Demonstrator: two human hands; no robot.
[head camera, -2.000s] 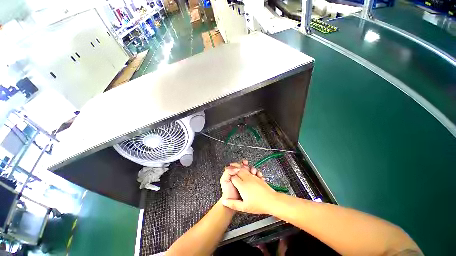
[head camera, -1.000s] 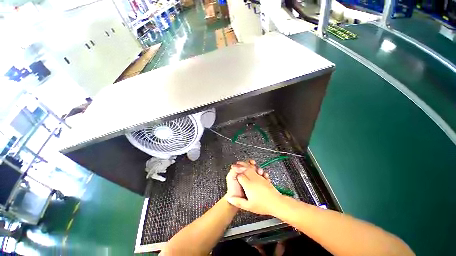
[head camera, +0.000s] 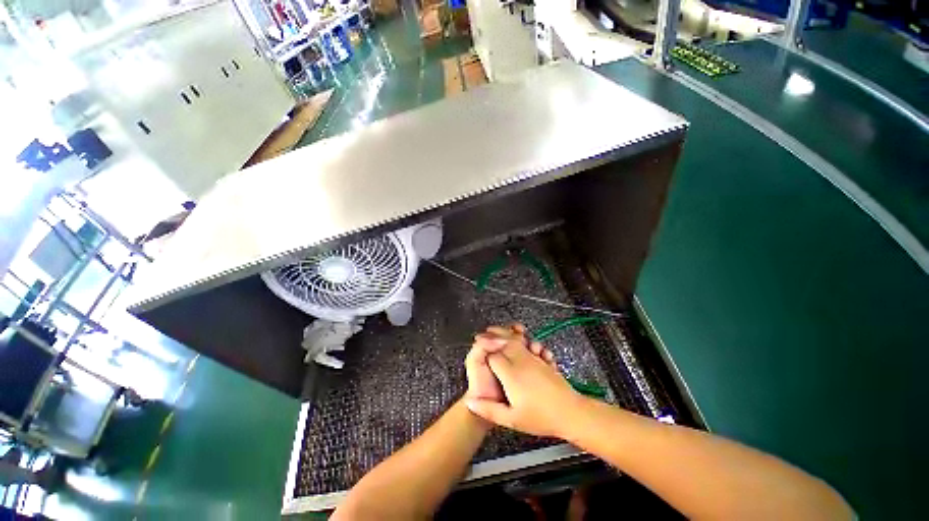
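My left hand (head camera: 483, 374) and my right hand (head camera: 532, 392) are bare and clasped together, fingers interlaced, above the wire mesh tray (head camera: 382, 407). No tool or board shows in them. One pair of green-handled cutters (head camera: 551, 273) lies at the back of the mesh. Another green-handled pair (head camera: 568, 324) lies just beyond and right of my hands, its jaws hidden by them. Tiny shiny bits are scattered on the mesh.
A silver metal hood (head camera: 428, 163) covers the mesh. A white fan (head camera: 341, 273) and a whitish crumpled bundle (head camera: 328, 341) are inside at left. A thin rod (head camera: 530, 299) crosses the mesh. A green belt (head camera: 784, 265) runs at right, with a board panel (head camera: 705, 61) at its far end.
The camera view has shifted, so the hood and mesh sit further right and the near belt shows less. My hands remain clasped over the mesh.
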